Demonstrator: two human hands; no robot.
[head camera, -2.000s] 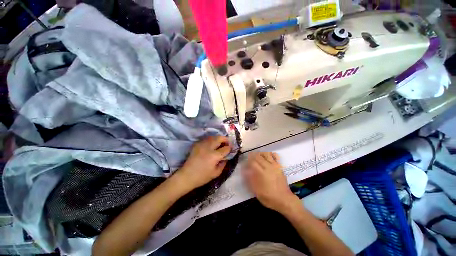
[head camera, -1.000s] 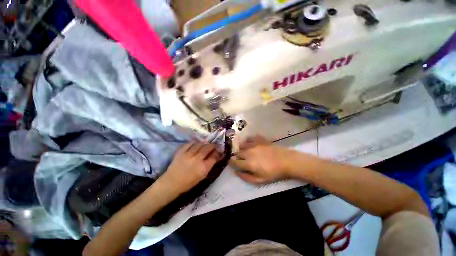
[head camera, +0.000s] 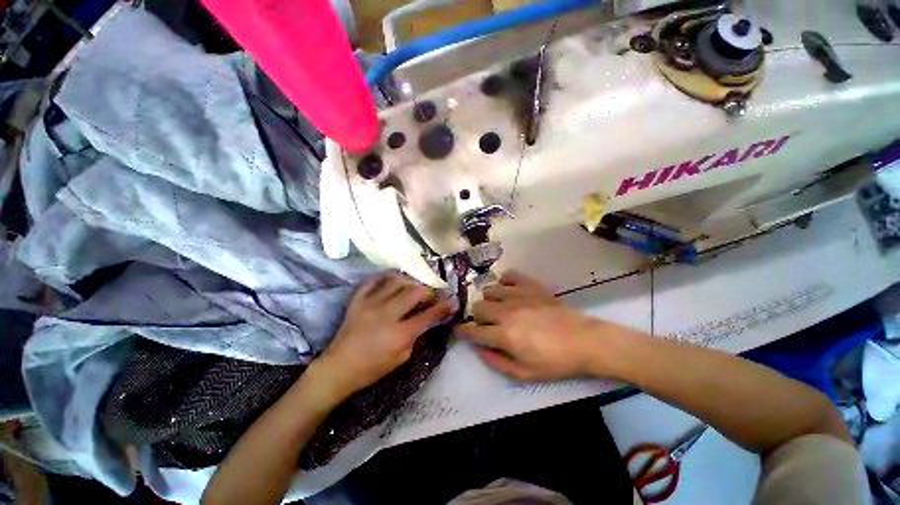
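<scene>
The grey-blue garment body lies heaped left of the cream HIKARI sewing machine. A dark, speckled coarse panel runs from under its folds to the presser foot. My left hand presses the cloth with its fingertips, left of the foot. My right hand is at the dark edge just right of and in front of the foot, fingers bent and fingertips close to my left ones. The needle and the exact finger contact are hidden or too small to tell.
Dark blue snips lie under the machine arm. A pink holder hangs above the needle end. Orange-handled scissors lie on a white board by the lap. A blue basket is at the right, with cloth beyond it.
My right hand has moved in to the cloth edge by the foot. My left hand stays on the cloth. The view has shifted closer to the machine, and the scissors' orange handles have come into view.
</scene>
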